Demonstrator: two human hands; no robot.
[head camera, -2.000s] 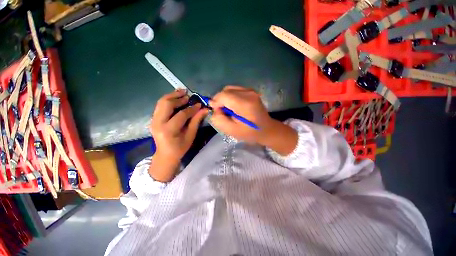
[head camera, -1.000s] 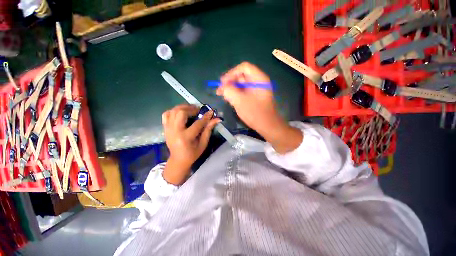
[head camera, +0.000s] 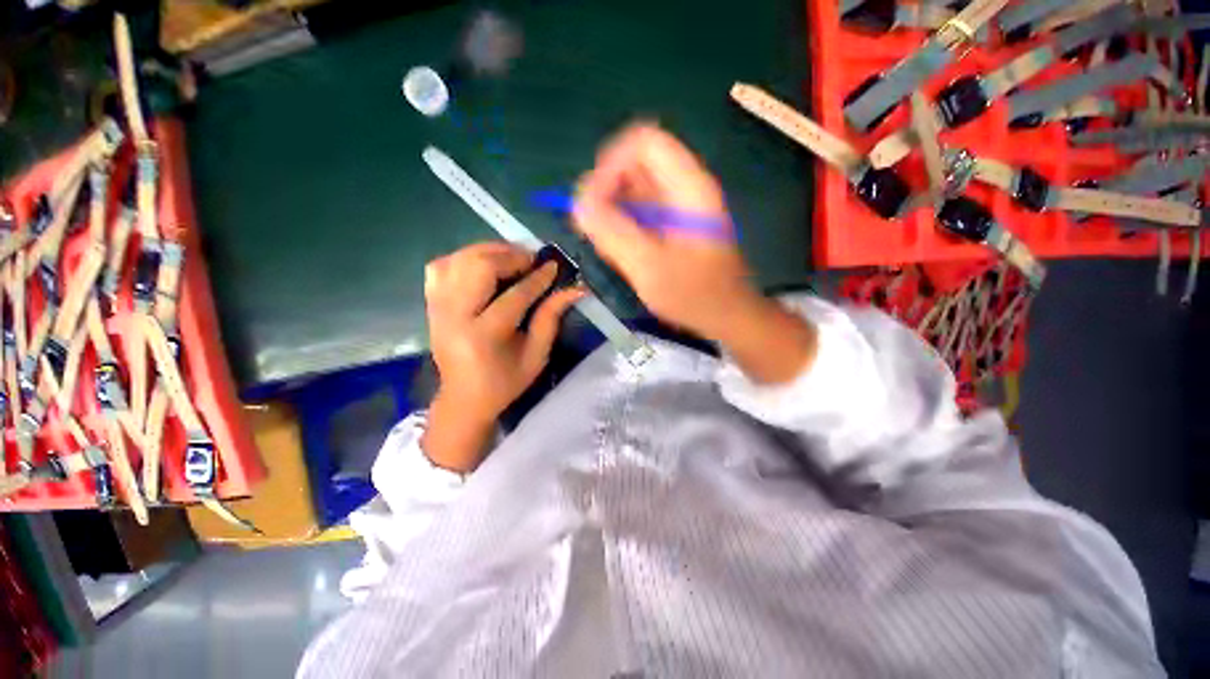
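My left hand (head camera: 488, 325) pinches the dark case of a wristwatch (head camera: 559, 263). Its pale blue-grey strap (head camera: 480, 202) extends up and left over the green mat, and the other strap half runs down right to a metal buckle (head camera: 638, 356) by the smock. My right hand (head camera: 653, 219), blurred, holds a slim blue pen-like tool (head camera: 551, 200) above and right of the watch, apart from it. The tool's tip points left and is too blurred to tell exactly. A small round white dish (head camera: 426, 90) lies on the mat beyond the strap.
A red tray (head camera: 228, 398) of strapped watches is at the left. Another red tray (head camera: 835, 236) of watches is at the right, one beige strap sticking out over the green mat (head camera: 305, 226). A red crate is below it. A faint greyish disc (head camera: 490, 43) lies near the dish.
Since the earliest frame, my right hand has lifted the blue tool off the watch, up and right. My left hand still holds the watch. The whole view has also shifted slightly.
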